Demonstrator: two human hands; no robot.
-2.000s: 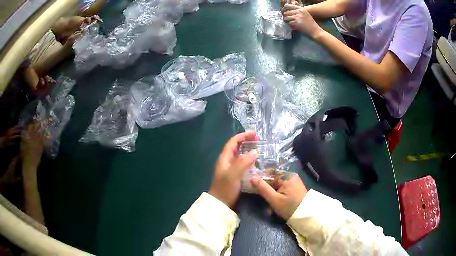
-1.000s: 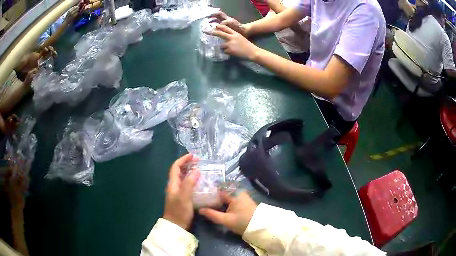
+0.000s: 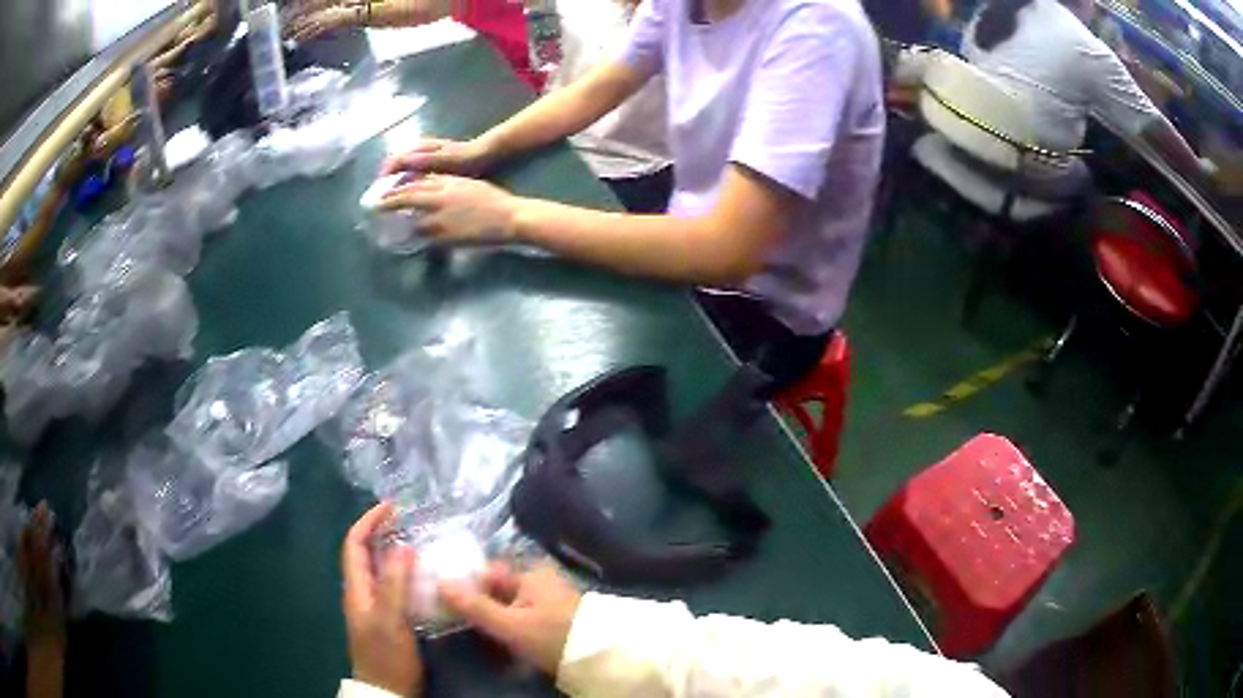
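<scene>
My left hand [image 3: 382,607] and my right hand [image 3: 525,614] hold a clear round cup [image 3: 447,566] with cloudy white inside, low in the view over the table. My left fingers wrap its left side; my right thumb and fingers are at its right edge. The picture is blurred there. A crumpled clear bag [image 3: 470,430] lies just beyond the hands. Bagged cups [image 3: 232,423] lie in a loose chain to the left. A black padded strap [image 3: 545,477] lies right of the bag, untouched.
The dark green table [image 3: 286,545] has its edge at right. A person in a lilac shirt [image 3: 777,150] works at the far right side. A red stool [image 3: 975,532] stands beside the table. More clear bags [image 3: 123,286] and other people's hands are at left.
The view has swung right, so the table things sit further left and lower. More of the floor and stools shows. My hands still hold the cup, which now looks whiter.
</scene>
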